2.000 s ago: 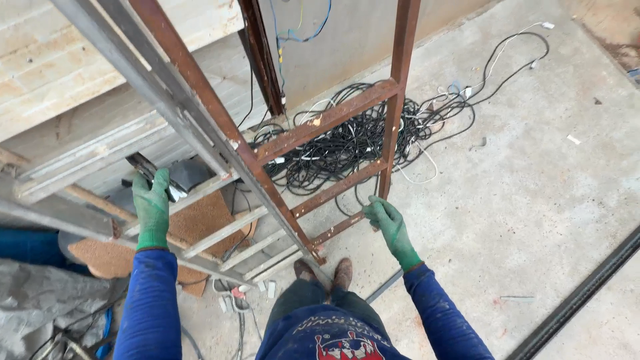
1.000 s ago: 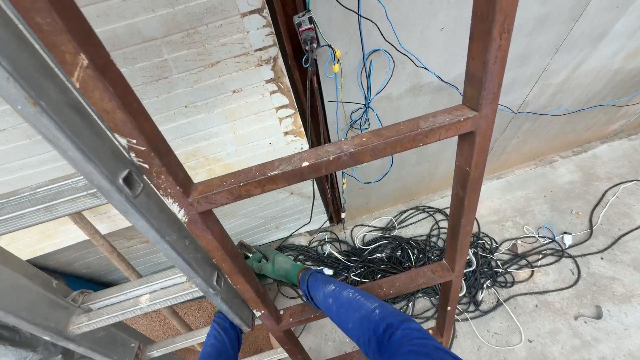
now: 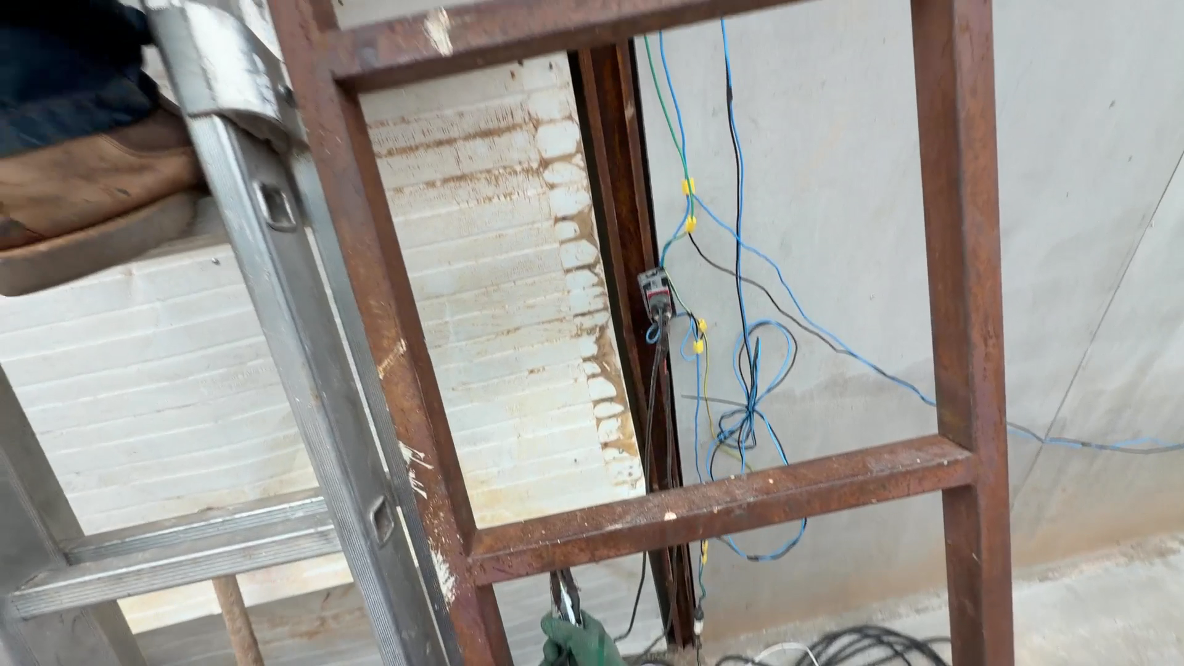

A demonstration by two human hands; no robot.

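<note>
At the bottom edge, a green-gloved hand, which looks like my right hand [image 3: 581,643], is closed around a metal hand tool [image 3: 565,597] like pliers, its dark end pointing up. Only the top of the glove shows. The hand is just below the lower rung of a rusty steel ladder-like frame [image 3: 721,507], right of its left rail. My left hand is out of view. An aluminium ladder [image 3: 305,370] stands close along the left of the rusty frame.
A person's brown boot [image 3: 92,176] is at the upper left, by the aluminium ladder. Blue, green and black wires [image 3: 740,277] with yellow connectors hang along the grey wall [image 3: 1091,231]. Black cables [image 3: 874,643] lie coiled at the bottom.
The view has tilted up strongly. Two seconds ago my left hand held a dark tool and my right was near the frame's right rail; one second ago my right had reached across to the left rail.
</note>
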